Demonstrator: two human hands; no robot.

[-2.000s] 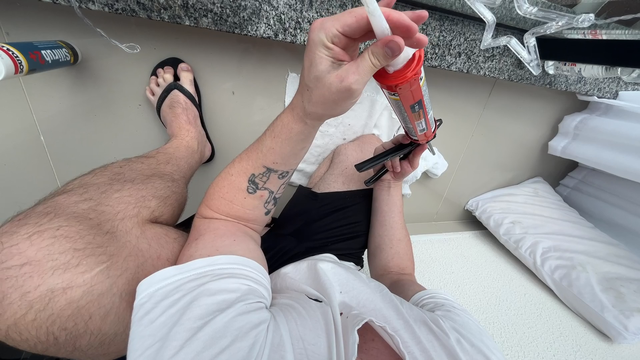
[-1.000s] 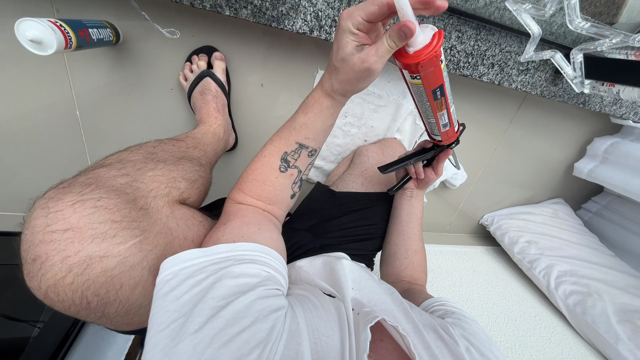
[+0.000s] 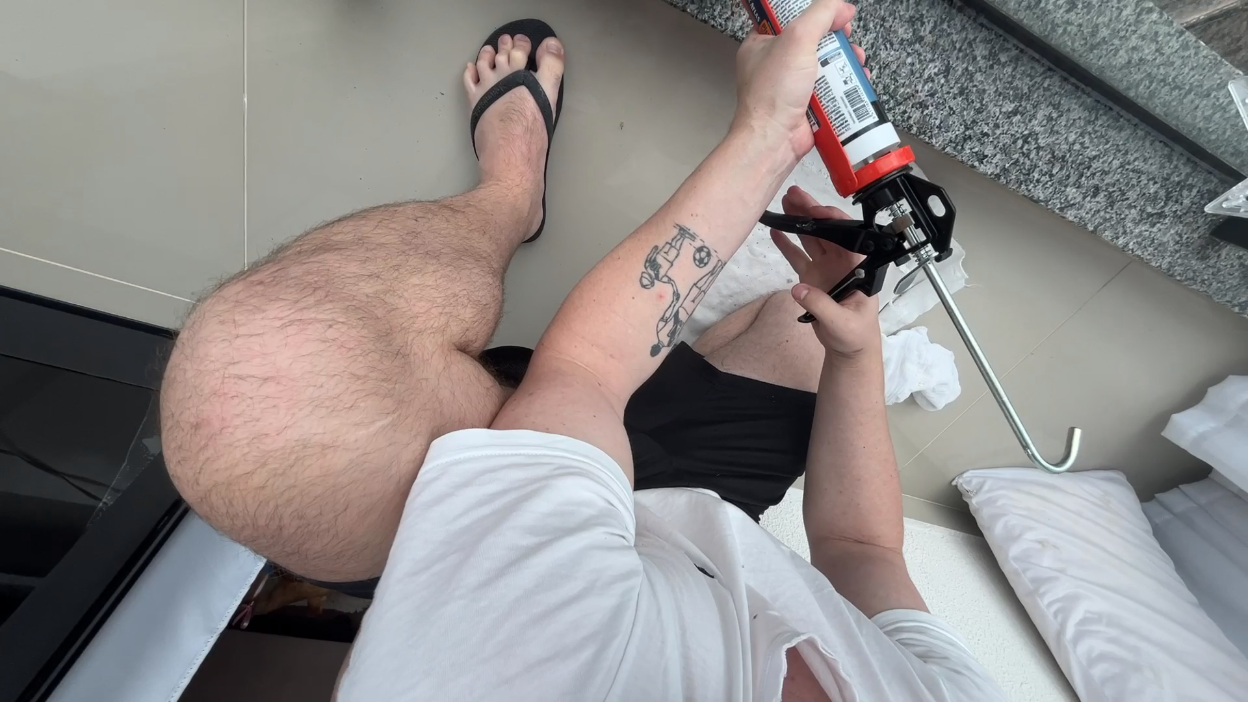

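A caulking gun with a red cradle (image 3: 827,136) and black handles holds a blue-and-white sealant cartridge (image 3: 846,88), which bears writing. My left hand (image 3: 785,73) grips cradle and cartridge together near the top edge, where the far end is cut off. From the rear of the gun a steel plunger rod (image 3: 985,366) extends down to the right, ending in a hook. Around the handles is my right hand (image 3: 838,292), thumb on the lower black handle (image 3: 858,283), fingers loosely spread behind the trigger lever (image 3: 814,226). White cloth (image 3: 751,278) lies on the floor beneath the hands.
A speckled granite ledge (image 3: 1014,146) crosses the upper right. At lower right lies a white cushion (image 3: 1072,575) beside folded white fabric (image 3: 1214,429). My left foot, in a black flip-flop (image 3: 548,127), rests on the tiled floor (image 3: 361,97). A black glossy surface (image 3: 68,439) is at left.
The cartridge that stood on the floor left of my foot is gone from there; a cartridge now sits in the gun. My left hand has left the white nozzle-like piece. The plunger rod now extends rearward.
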